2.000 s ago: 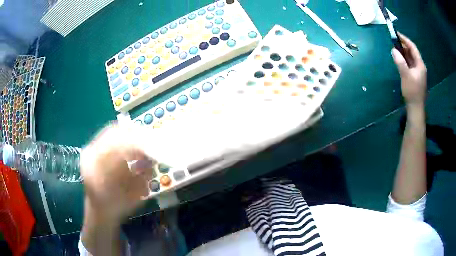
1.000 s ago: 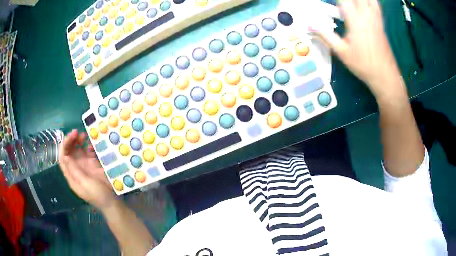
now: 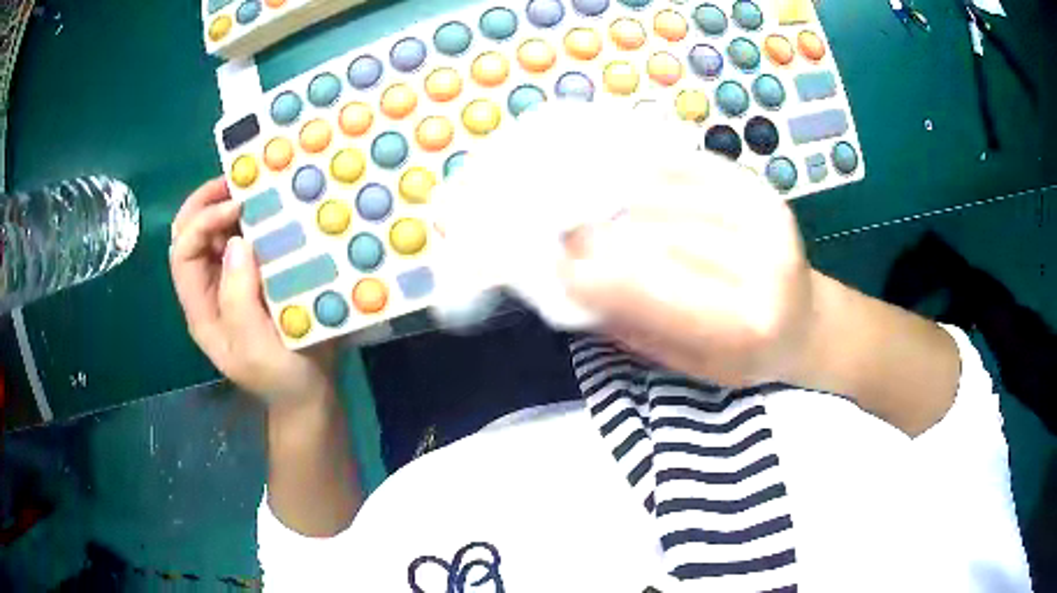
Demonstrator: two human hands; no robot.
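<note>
A cream keyboard-shaped panel (image 3: 348, 199) with rows of orange, yellow, teal, blue-grey and black domes lies in front of me, tilted in view, domes up. My left hand (image 3: 238, 290) grips its left edge, thumb on the near-left side. My right hand (image 3: 695, 255), blurred, holds a white wiping cloth (image 3: 522, 197) over the middle of the panel. Hand and cloth hide the panel's centre and part of its near edge.
Another cream panel (image 3: 272, 33) stands beyond, cut off by the top edge. A clear ribbed bottle (image 3: 75, 238) lies at left. Black-handled pliers (image 3: 985, 93) lie at far right on the green tabletop (image 3: 139, 104). A white piece (image 3: 240, 87) sticks out behind the panel.
My right hand has come from the panel's far right corner to its middle with the cloth. My left hand has closed on the left edge. The view has shifted.
</note>
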